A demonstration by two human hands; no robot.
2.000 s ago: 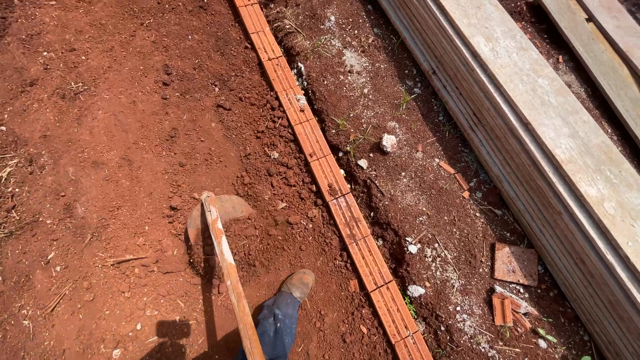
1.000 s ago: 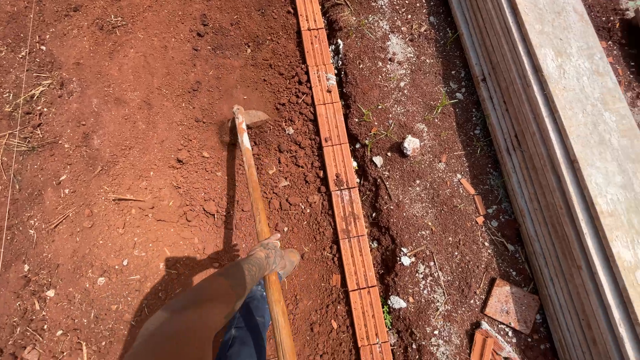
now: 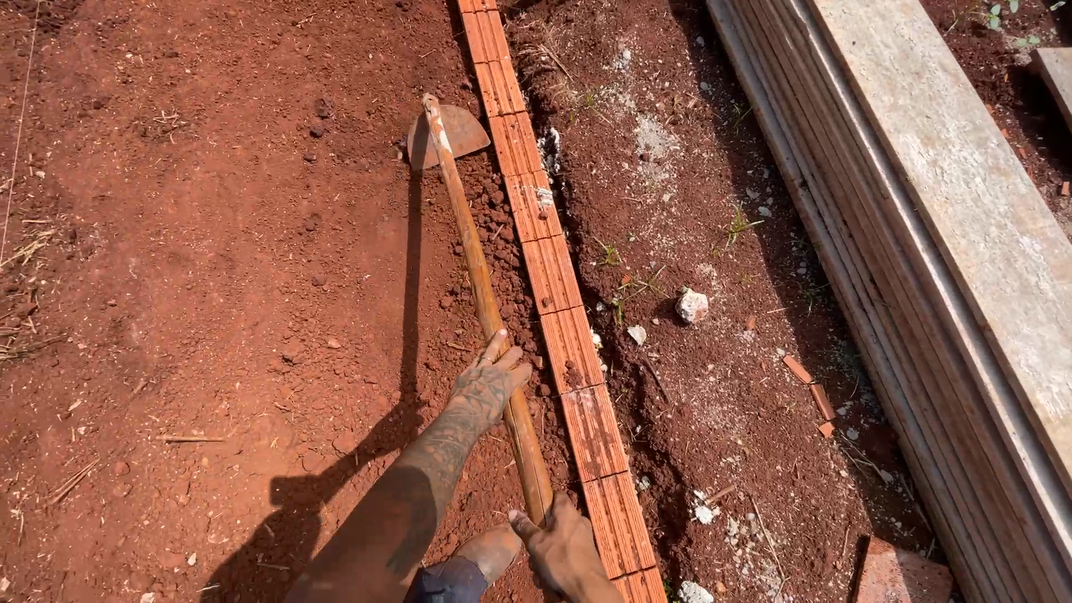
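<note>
A hoe with a long wooden handle (image 3: 475, 251) reaches up the view, its rounded metal blade (image 3: 456, 138) just left of a row of hollow clay bricks (image 3: 572, 347). My left hand (image 3: 490, 381), on a tattooed forearm, lies on the middle of the handle with its fingers partly spread; its palm side is hidden. Lower down, my right hand (image 3: 561, 540) is wrapped around the handle near its end, thumb on the left side. Loose reddish soil (image 3: 494, 209) lies between the handle and the bricks.
A shoe (image 3: 490, 551) is on the soil beside my right hand. A stack of long boards (image 3: 871, 251) runs along the right. White rubble (image 3: 692, 306), brick shards (image 3: 808, 385) and a broken tile (image 3: 904, 574) lie between bricks and boards. A thin string (image 3: 18, 134) stretches at far left.
My left hand, out of view at first, then low on the handle, is now at its middle. My right hand has come into view. The hoe blade has moved up alongside the bricks.
</note>
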